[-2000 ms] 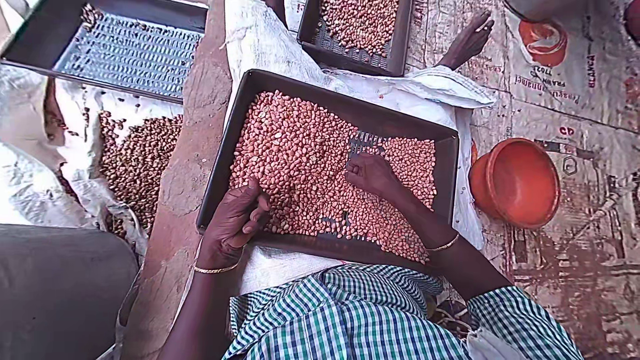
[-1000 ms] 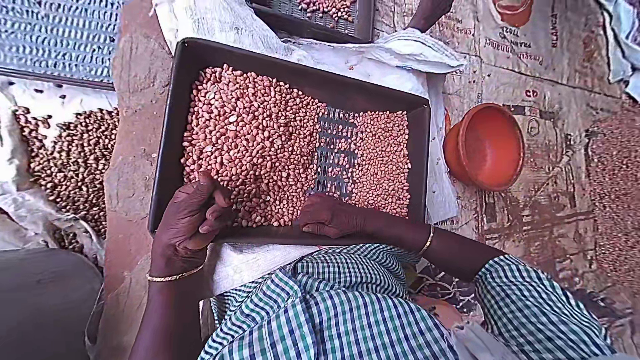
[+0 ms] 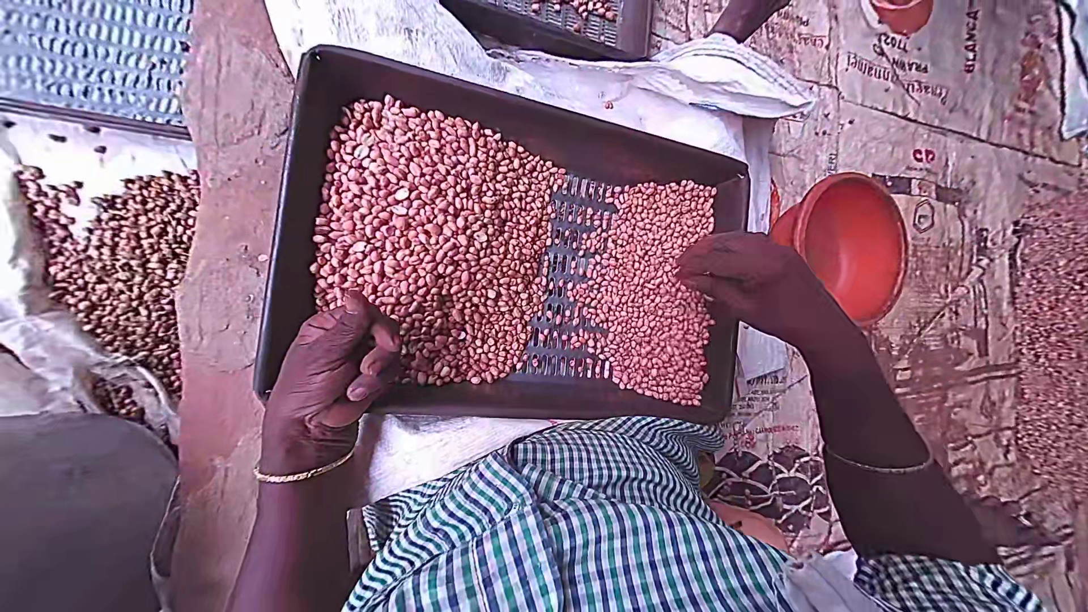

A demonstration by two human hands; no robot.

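Observation:
A black slotted plastic tray (image 3: 510,93) lies tilted across my lap. A large heap of shelled peanuts (image 3: 425,246) fills its left part, and a smaller heap of peanuts (image 3: 659,289) lies at the right, with the slotted base showing between. My left hand (image 3: 336,365) is at the tray's lower left corner, fingers curled beside the large heap; whether it grips the rim or holds nuts is hidden. Over the tray's right wall is my right hand (image 3: 744,280), fingertips bunched at the edge of the smaller heap; what lies between them cannot be seen.
An orange-red plastic bowl (image 3: 854,246) stands right of the tray. White woven sacking (image 3: 595,93) lies underneath. Another tray (image 3: 552,34) with nuts is beyond, near a person's foot (image 3: 748,17). Darker nuts (image 3: 136,255) lie at left, below a slotted tray (image 3: 93,59). More nuts (image 3: 1054,340) are at far right.
My right hand has moved from the tray's middle and lower edge to its right wall. The bare slotted strip between the heaps is longer than two seconds ago. My left hand stays at the lower left corner.

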